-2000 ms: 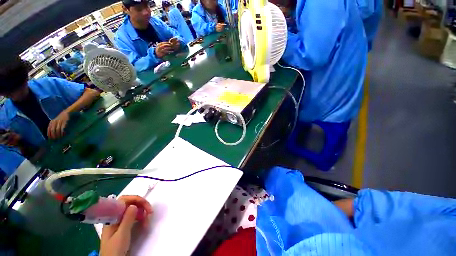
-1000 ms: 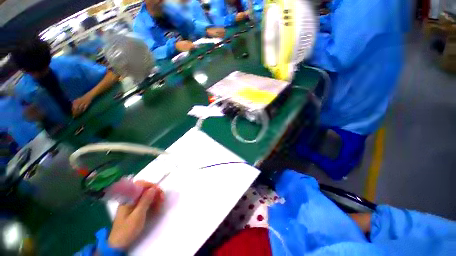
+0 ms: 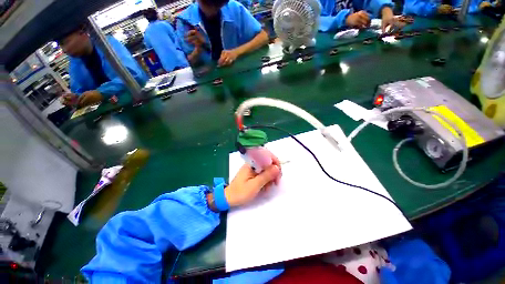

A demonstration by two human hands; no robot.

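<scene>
My left hand (image 3: 252, 183), with a blue band at the wrist, holds the glue syringe (image 3: 258, 157) over the white work pad (image 3: 310, 216). The syringe has a pinkish barrel and a green cap (image 3: 252, 138) on its rear end, which points up and away from me. A translucent white air hose (image 3: 282, 105) with a red end arcs from the cap to the right. A thin black cable (image 3: 332, 176) runs across the pad. The needle tip is hidden or too small to tell. My right hand is not in view.
A silver-grey controller (image 3: 410, 91) with yellow label and red light stands right, beside white paper slips (image 3: 354, 110). A crumpled white tube (image 3: 97, 191) lies left by brownish film. Small black modules line the green bench (image 3: 166, 133). A white-grey fan (image 3: 297, 25) and several people in blue are opposite.
The view has swung left, so the pad, syringe and controller sit further right. My right sleeve has left the picture; my left forearm now shows. My left hand still holds the syringe.
</scene>
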